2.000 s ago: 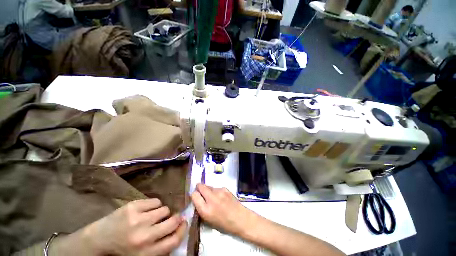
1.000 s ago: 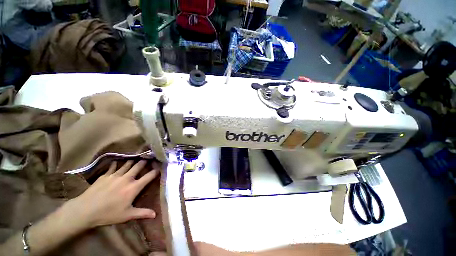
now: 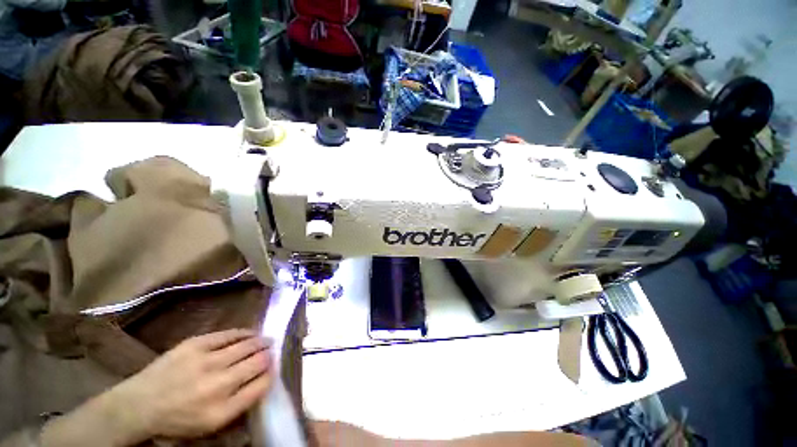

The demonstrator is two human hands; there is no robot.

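A brown garment [image 3: 166,209] lies heaped left of the needle of the white sewing machine [image 3: 419,218]. A thin whitish line [image 3: 157,297] curves along its darker opening. A long white strip [image 3: 278,349] runs from under the lit needle area toward me, with brown cloth along its right side. My left hand [image 3: 205,380] lies palm down on the dark brown cloth, its fingertips at the strip's left edge; whether it grips cannot be told. Of my right side, only a blurred forearm [image 3: 437,436] shows along the bottom edge; the hand is not visible.
A smartphone [image 3: 397,297] and a slim black tool [image 3: 469,290] lie under the machine arm. Black-handled scissors [image 3: 618,347] and a beige card piece [image 3: 571,349] lie at the table's right end. Blue bins [image 3: 472,87] and brown piles stand beyond the table.
My left hand, earlier spread on the cloth near the needle, is now lower with fingers closer together at the strip. The right hand, on the strip at first, has left view. The view has shifted.
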